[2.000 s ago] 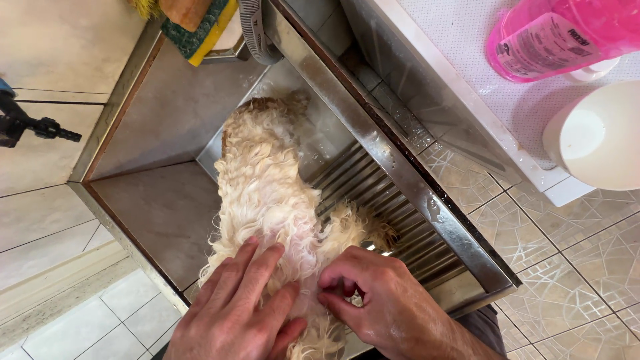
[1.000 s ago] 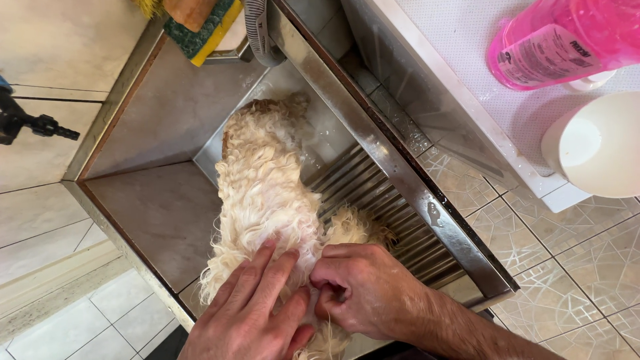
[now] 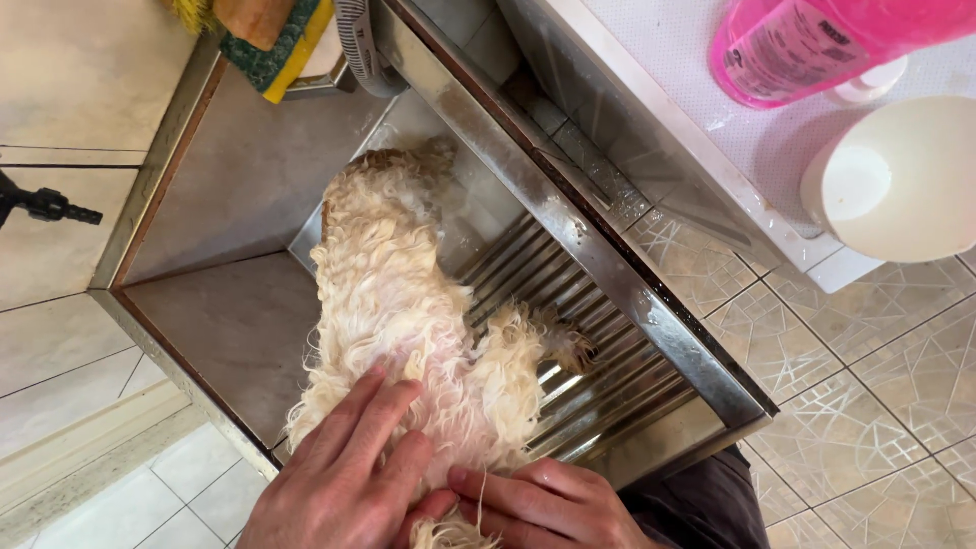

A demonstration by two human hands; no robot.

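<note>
A wet, cream-coloured, curly-haired dog [image 3: 389, 274] lies in a metal-rimmed laundry sink [image 3: 564, 221], one leg [image 3: 507, 354] stretched over the ribbed washboard slope. My left hand [image 3: 351, 465] rests on its body with the fingers spread over the wet fur. My right hand [image 3: 541, 507] is beside it at the lower edge of the view, fingertips at the fur close to my left thumb. Whether the right fingers pinch any hair cannot be told. The dog's head cannot be made out clearly.
On the sink's far corner are a green and yellow sponge [image 3: 278, 57] and a grey ribbed hose [image 3: 362, 46]. A white surface [image 3: 732, 152] at the right holds a pink bottle [image 3: 801, 49] and a cream bowl [image 3: 900, 183]. A black nozzle [image 3: 57, 206] juts in from the left.
My right hand has moved down along the dog's body, from beside the leg to near the bottom edge. My left hand stays on the fur.
</note>
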